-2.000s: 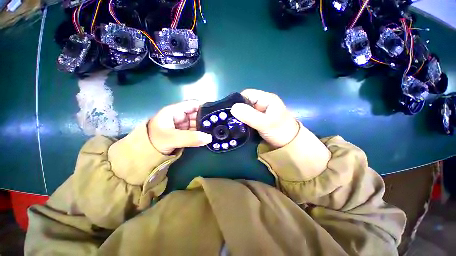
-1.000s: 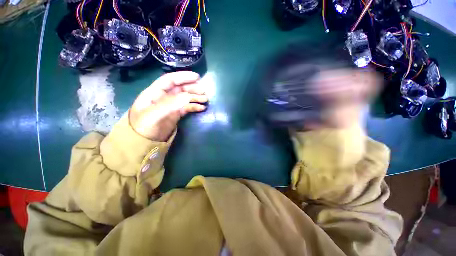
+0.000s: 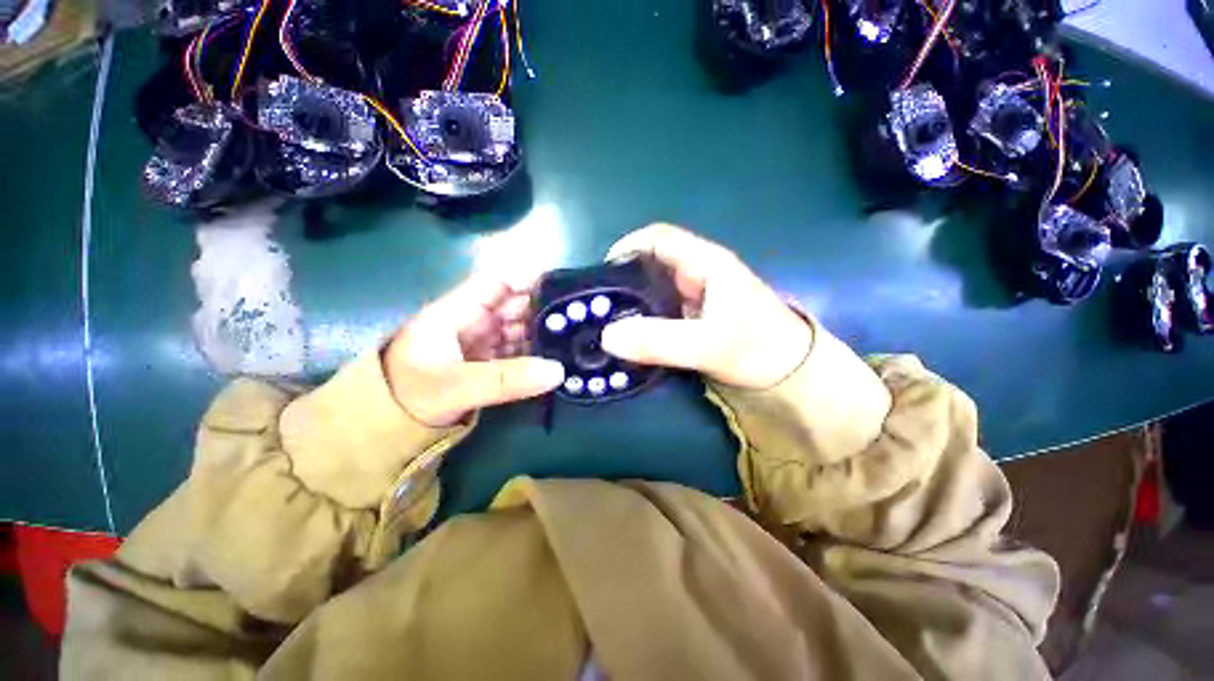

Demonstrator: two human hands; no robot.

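A black camera housing (image 3: pixel 589 345) is held in front of me, its open side facing up. Inside it shows a dark round board with a central lens and several white round spots above and below. My left hand (image 3: pixel 474 349) grips its left side, with the thumb on the lower left rim. My right hand (image 3: pixel 695 309) grips its right side, with the thumb over the face near the lens. The fingers behind the housing are partly hidden.
Wired units (image 3: pixel 313 127) with coloured leads stand at the back left. More units (image 3: pixel 923 131) stand at the back right, and a separate pair (image 3: pixel 1177 295) is at the far right. A whitish worn patch (image 3: pixel 249 293) marks the green bench (image 3: pixel 639 160). Cardboard (image 3: pixel 1072 512) is below right.
One second ago my right hand was blurred at the right with a dark object and my left hand was empty. Now both hands hold a housing at the centre. The view has shifted slightly.
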